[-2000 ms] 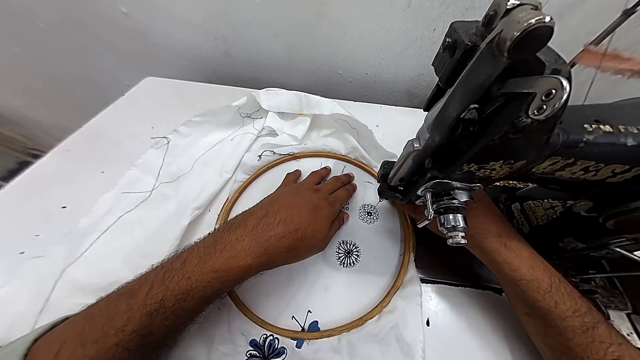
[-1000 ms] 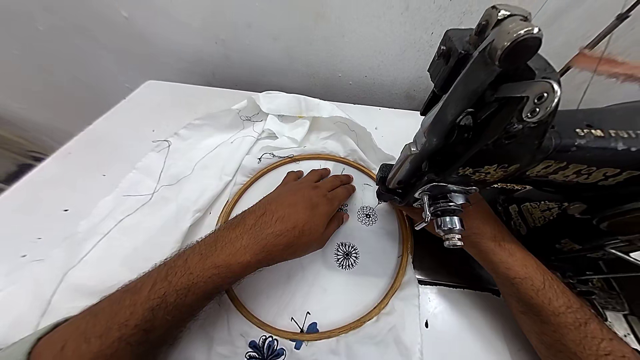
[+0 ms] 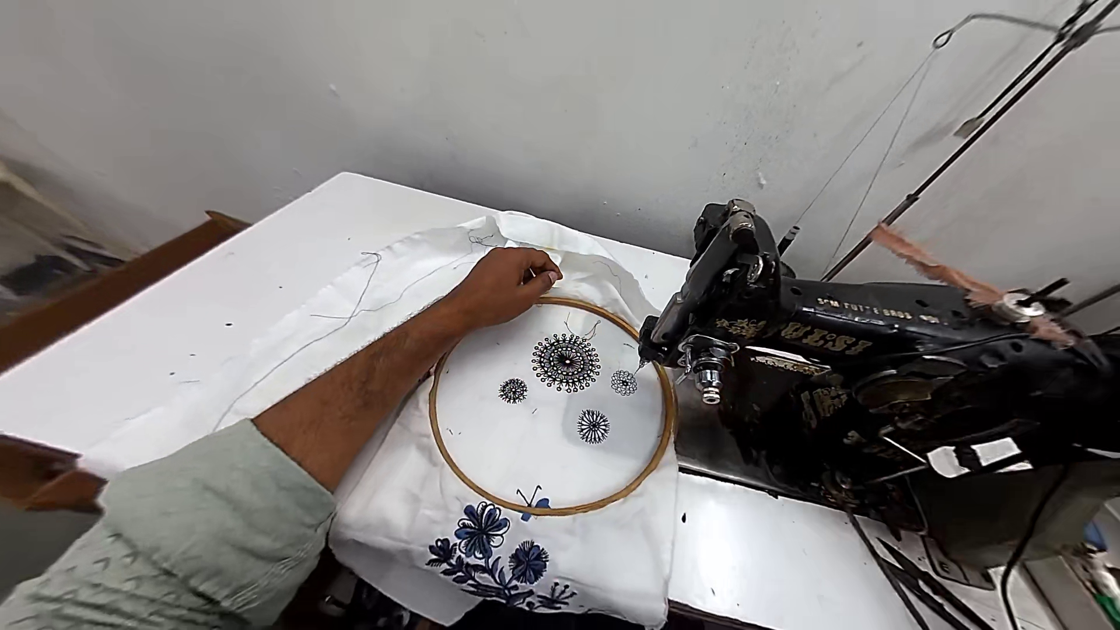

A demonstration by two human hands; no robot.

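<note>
A wooden embroidery hoop stretches white cloth beneath the needle end of a black sewing machine. Inside the hoop are several round dark embroidered motifs, the largest a dotted medallion. Blue embroidered flowers lie on the cloth below the hoop, and a small blue butterfly is partly under its lower rim. My left hand is at the hoop's upper rim with its fingers curled together; whether cloth or thread is between them cannot be told. My right hand is not in view.
The machine stands on a white table against a grey wall. Loose dark threads trail over the cloth. A strip of pinkish fabric hangs at the machine's thread stand. Dark scissors-like tools lie at the lower right.
My left hand has left the hoop's middle for its upper rim, uncovering the large medallion. My right hand has gone from beside the machine and out of view. The view has shifted and shows more of the machine.
</note>
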